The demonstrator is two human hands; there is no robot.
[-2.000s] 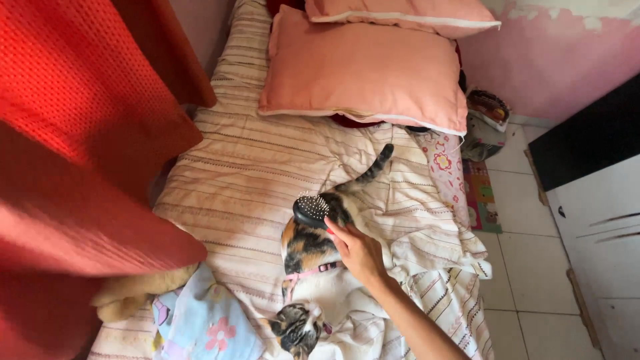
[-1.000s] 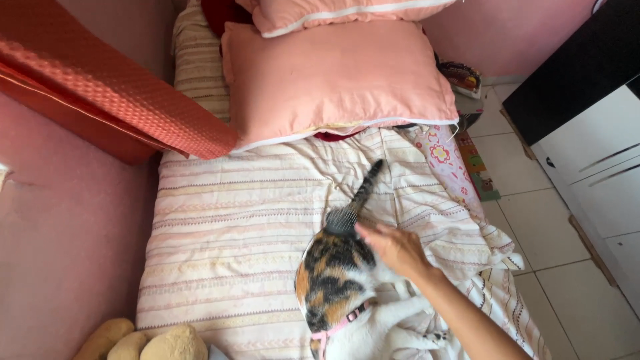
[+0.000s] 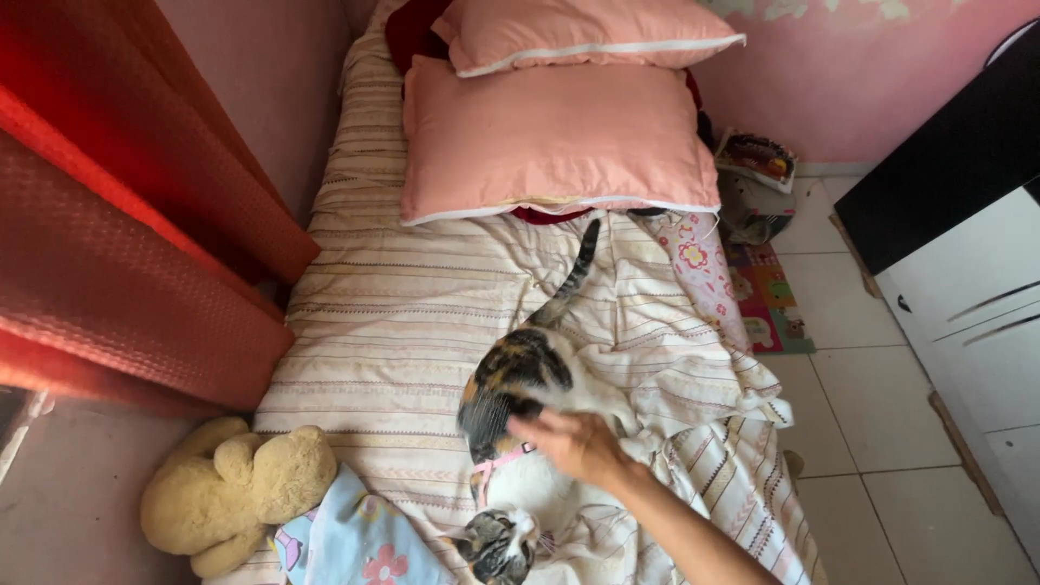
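Note:
A calico cat lies on its side on the striped bedsheet, its head toward the bottom of the view and its dark tail stretched toward the pillows. It wears a pink harness. My right hand comes in from the lower right and is over the cat's flank, just above the harness. It holds a hairbrush, blurred by motion, against the dark and orange fur; the handle is hidden in the fingers. My left hand is not in view.
Pink pillows lie at the head of the bed. A plush toy and a light blue flowered cloth are at the lower left, below a red curtain. A black and white cabinet stands right, across the tiled floor.
My right hand with the brush has moved from the base of the cat's tail, where it was a second ago, down the body toward the harness. The view has shifted.

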